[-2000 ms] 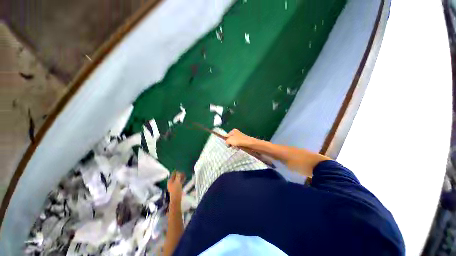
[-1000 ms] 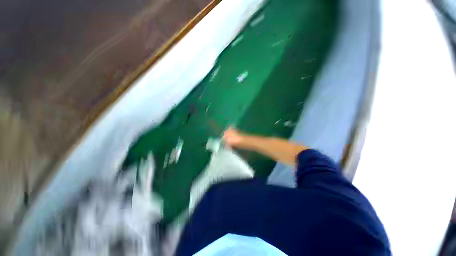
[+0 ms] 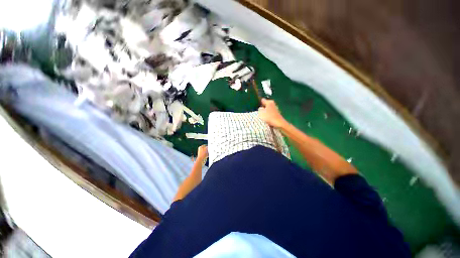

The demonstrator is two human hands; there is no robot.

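Note:
My right hand (image 3: 270, 112) is closed around a thin reddish-brown broom handle (image 3: 256, 89), in front of my checked trousers. The handle's upper part runs back beside my leg; its far end meets the floor scraps, and no broom head can be made out. My left hand (image 3: 202, 151) is low at my left side, small and partly blurred; whether it holds anything cannot be told. A large heap of white, grey and dark fabric offcuts (image 3: 146, 55) lies ahead and to the left, its near edge just beyond my legs.
A table with a brown rim (image 3: 323, 58) and white skirt curves along the right. A white-topped table (image 3: 65, 201) is at the left, with a pale blue-grey skirt cloth (image 3: 111, 131). Small scraps dot the green floor (image 3: 328, 121) at the right.
The view has swung round, so the heap now lies ahead instead of at the lower left. The tables have changed sides in the picture. My left hand is visible again; my right hand keeps the handle.

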